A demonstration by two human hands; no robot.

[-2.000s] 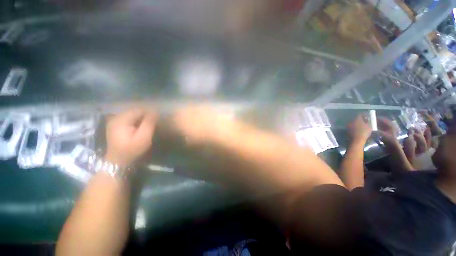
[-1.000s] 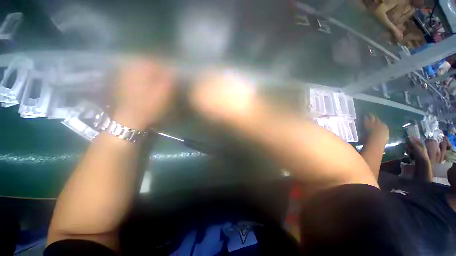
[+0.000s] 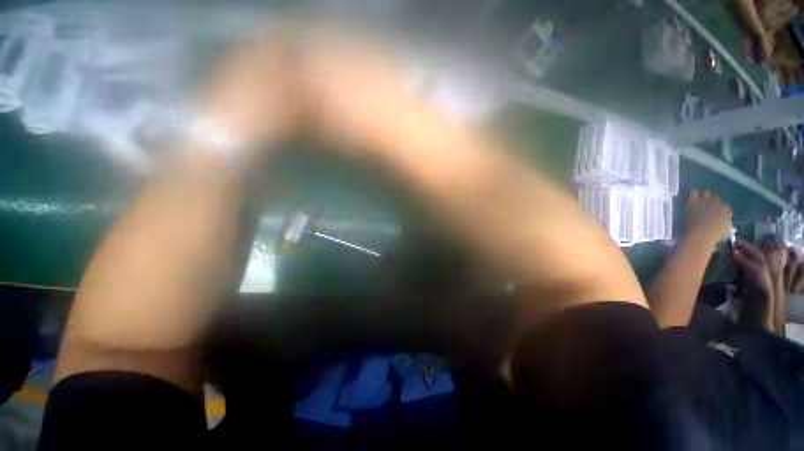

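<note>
My left hand (image 3: pixel 256 88) and my right hand (image 3: pixel 339 84) are close together at the upper middle, near the pale rail. Both are strongly blurred; their fingers and anything between them cannot be made out. A small hammer (image 3: pixel 298 227) lies on the green bench between my forearms, its pale head to the left and its thin shiny shaft pointing right. White plastic frames (image 3: pixel 40 84) lie overlapping at the upper left, beside my left wrist, also blurred.
Stacked white frames (image 3: pixel 621 181) stand in rows to the right of my right forearm. A pale rail (image 3: pixel 555 101) runs along the green belt. More parts (image 3: pixel 539 46) lie beyond it. A neighbour's hands (image 3: pixel 710 216) are at the right. A small pale patch (image 3: pixel 259 267) is near the bench edge.
The view has shifted, so the bench parts sit differently in the picture. My hands appear higher and closer together. The hammer's head now shows beside my left forearm.
</note>
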